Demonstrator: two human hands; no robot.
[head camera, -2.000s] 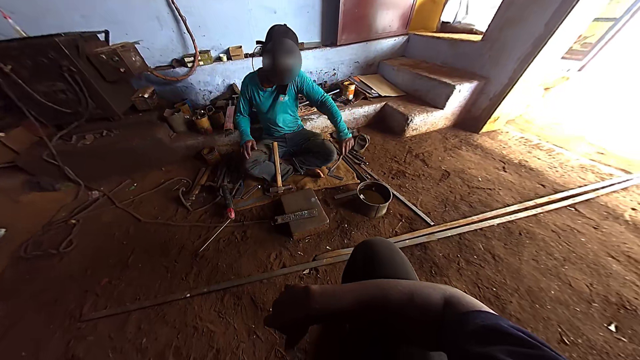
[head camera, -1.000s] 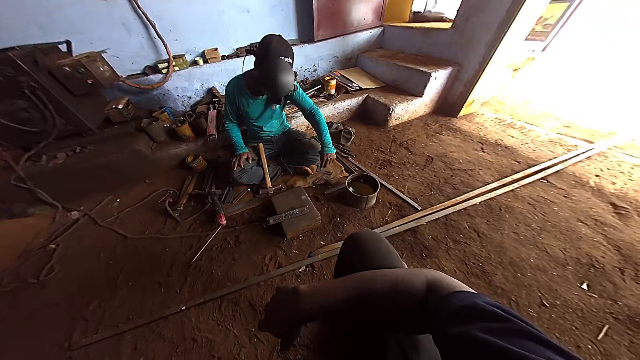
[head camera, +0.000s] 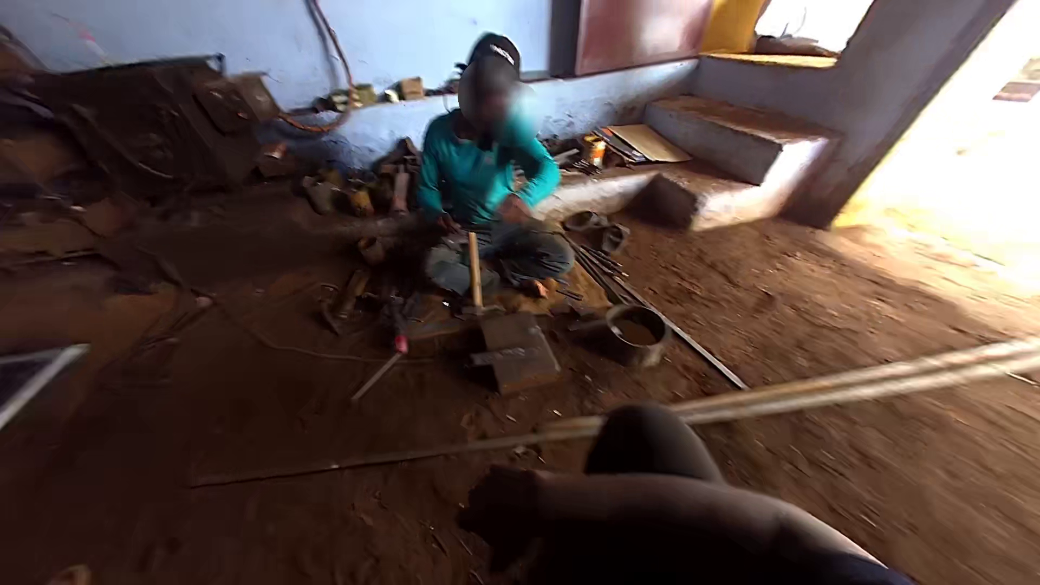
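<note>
My right hand (head camera: 502, 513) hangs low at the bottom centre, its forearm resting across my bent knee (head camera: 650, 447). It is dark and blurred, so its fingers and anything in them cannot be made out. My left hand is not in view. Beyond my knee, long metal bars (head camera: 772, 406) lie across the dirt floor. Farther off, a hammer with a wooden handle (head camera: 474, 272) stands head down beside a metal block (head camera: 520, 353). A round metal pan (head camera: 638, 335) sits right of the block. A thin rod (head camera: 378, 376) with a red part lies to the left.
A co-worker in a teal shirt (head camera: 475, 175) sits cross-legged behind the hammer. A cable (head camera: 276, 348) runs over the floor at left, near a dark metal machine (head camera: 154, 122). Concrete steps (head camera: 731, 150) stand back right. Part of a light-edged frame (head camera: 49, 378) shows at the left edge.
The co-worker's hands have lifted off the knees and are now in front of the body. My right arm still rests over my knee. The view has shifted.
</note>
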